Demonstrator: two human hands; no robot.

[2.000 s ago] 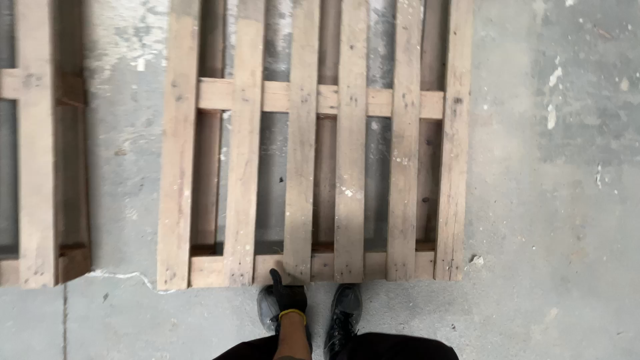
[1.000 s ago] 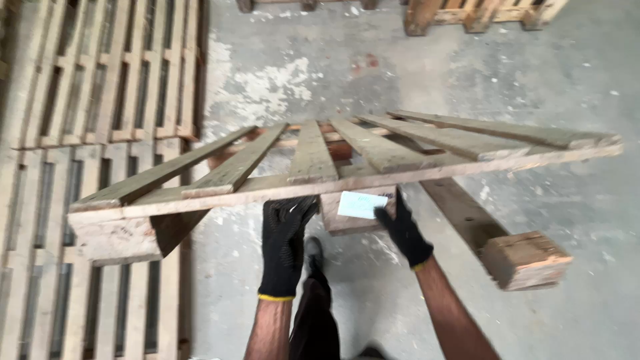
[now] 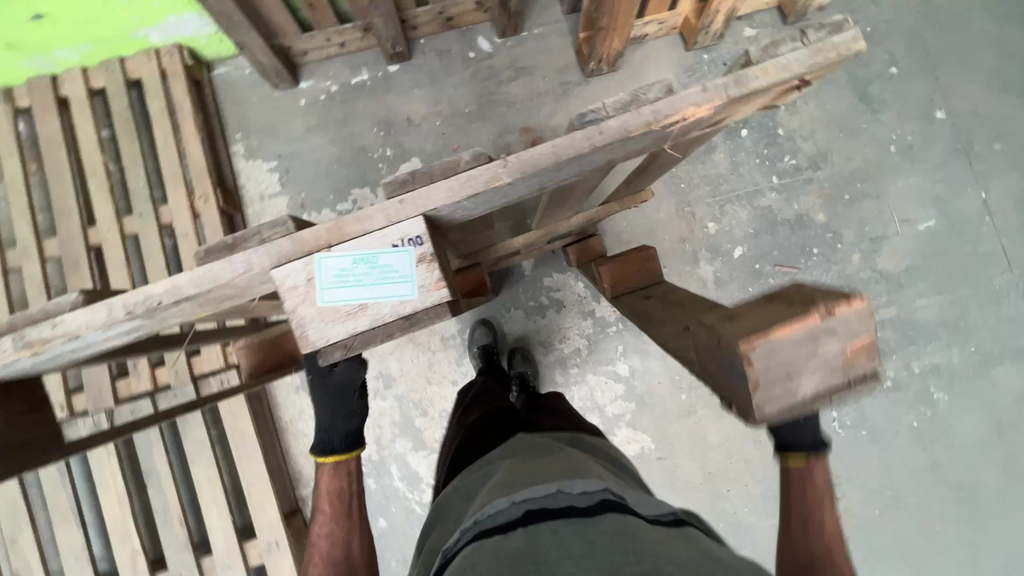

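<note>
A worn wooden pallet is tilted up off the floor in front of me. Its middle block bears a label with writing. My left hand, in a black knit glove with a yellow cuff, grips the pallet's lower edge under that block, fingers hidden behind the wood. On the right, a bottom runner board with blocks hangs at an angle away from the top deck; whether it is still joined at the far end I cannot tell. My right hand, gloved alike, is at the underside of its near block, its fingers hidden.
Wooden pallets lie on the floor at the left, with another pallet nearer. More pallets stand at the far side, by a bright green surface. My shoes are on the stained concrete floor below.
The pallet lay flat two seconds ago and is now raised and tilted. My right hand has moved from the middle block to the right-hand runner's block. The view has turned.
</note>
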